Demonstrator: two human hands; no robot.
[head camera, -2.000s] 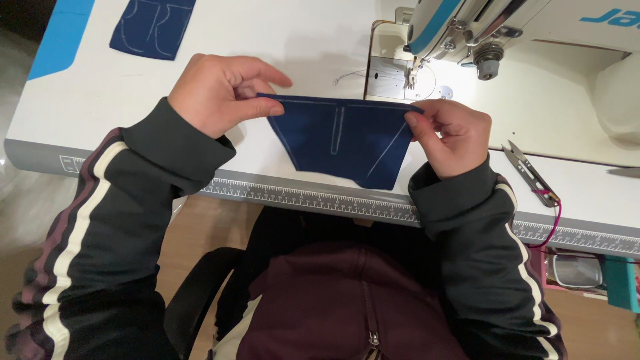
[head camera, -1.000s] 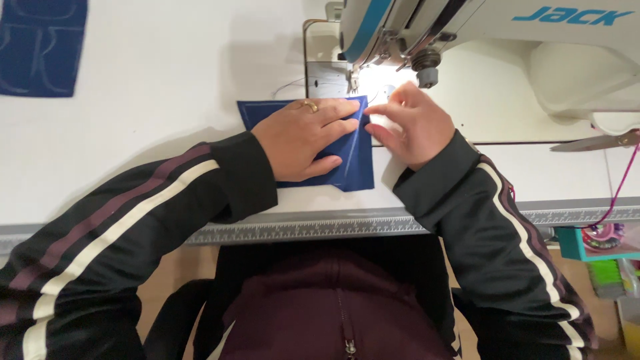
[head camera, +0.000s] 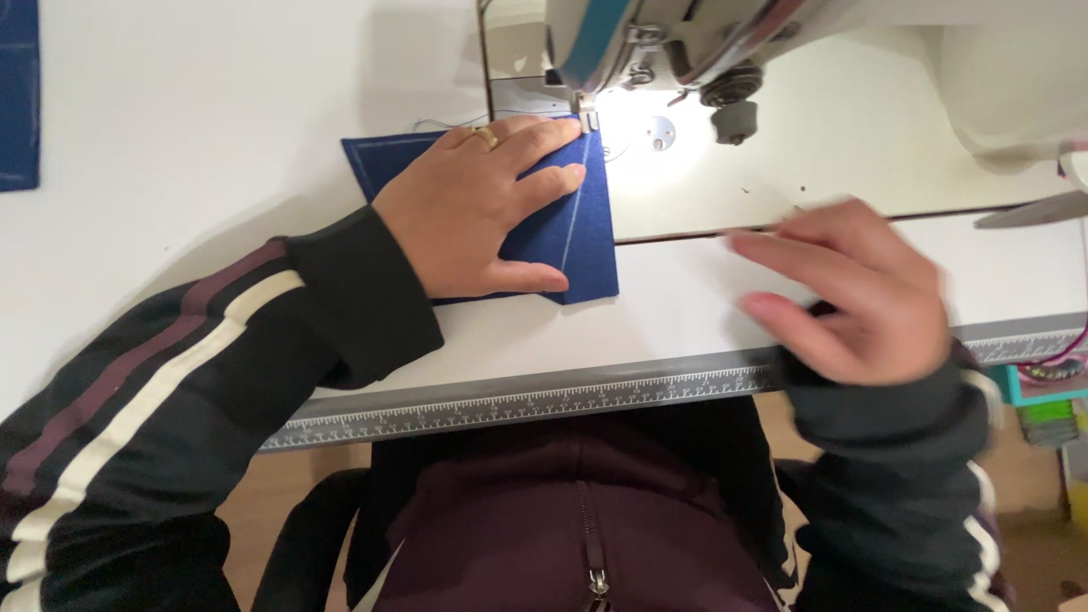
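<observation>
My left hand (head camera: 484, 204), with a ring on one finger, lies flat and spread on a blue fabric piece (head camera: 586, 246) with chalk lines. The fabric's upper right corner is at the presser foot (head camera: 587, 115) of the sewing machine (head camera: 663, 51); whether the foot is down on it I cannot tell. My fingertips rest just left of the foot. Away to the right, my right hand (head camera: 850, 293) is blurred, in the air over the front of the table, with thumb and fingers apart and nothing in it.
Another blue fabric piece (head camera: 17, 93) lies at the far left. Loose thread (head camera: 433, 123) trails behind the fabric. Thread snips (head camera: 1033, 211) lie at the right edge. A ruler tape (head camera: 527, 408) runs along the table's front edge, and a teal tray (head camera: 1011, 384) sits below it at right.
The fabric was first held up between both hands, then laid down by the machine's foot. Since the last earlier frame my right hand has left the fabric's corner and moved right, towards me.
</observation>
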